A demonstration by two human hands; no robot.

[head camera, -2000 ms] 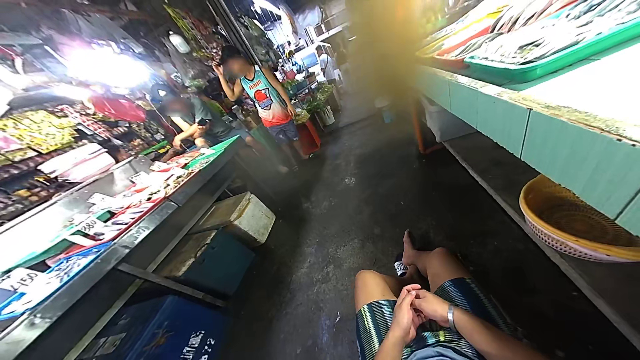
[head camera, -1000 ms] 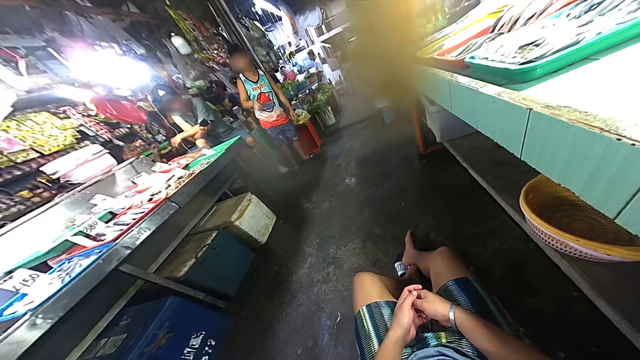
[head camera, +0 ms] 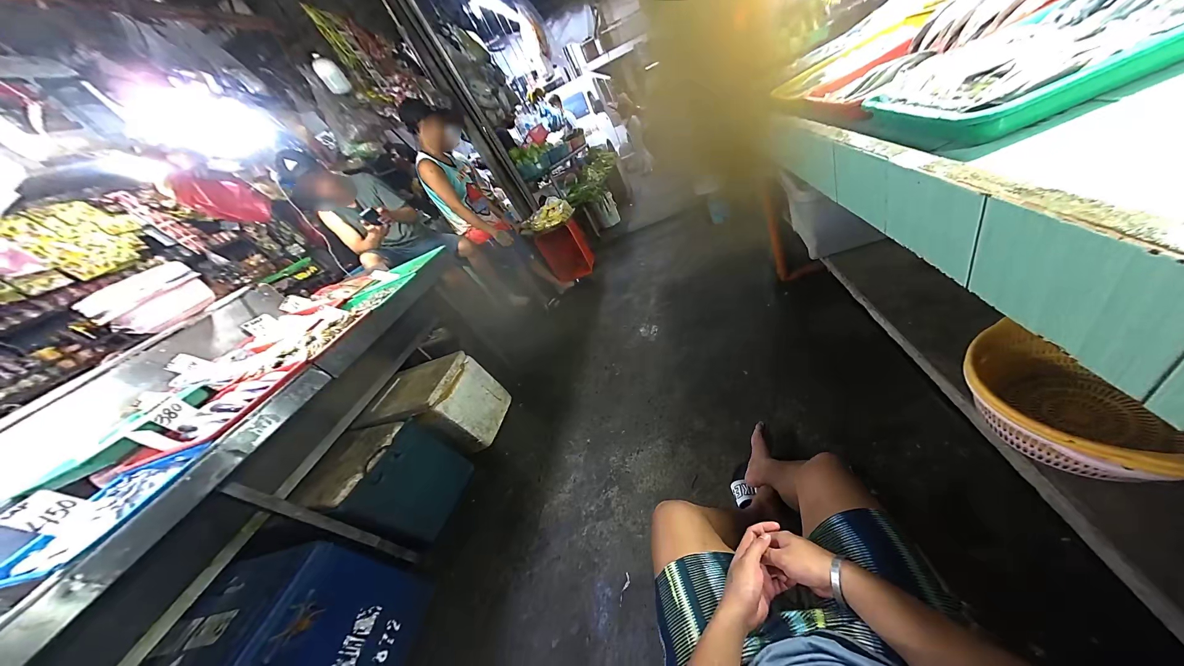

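My left hand (head camera: 750, 575) and my right hand (head camera: 801, 561) rest together over my lap, fingers touching and loosely laced. No object shows in either hand. A silver-coloured band (head camera: 836, 580) circles the wrist of the right hand. Under the hands are striped shorts (head camera: 856, 546) in blue, green and yellow. My knees are bent, and one bare foot (head camera: 758, 455) shows beyond them, beside a dark slipper with a white lettered strap (head camera: 742, 490).
A metal-edged stall (head camera: 277, 407) with fish trays and price cards runs along the left, above a foam box (head camera: 467, 402) and blue bin (head camera: 324, 592). At right stand a tiled counter (head camera: 1064, 268), green fish tray (head camera: 980, 125) and yellow basket (head camera: 994, 370). Two people are ahead left.
The standing person in the sleeveless shirt has lowered a hand from near the head and now faces more to the right. My hands have stayed together on my lap.
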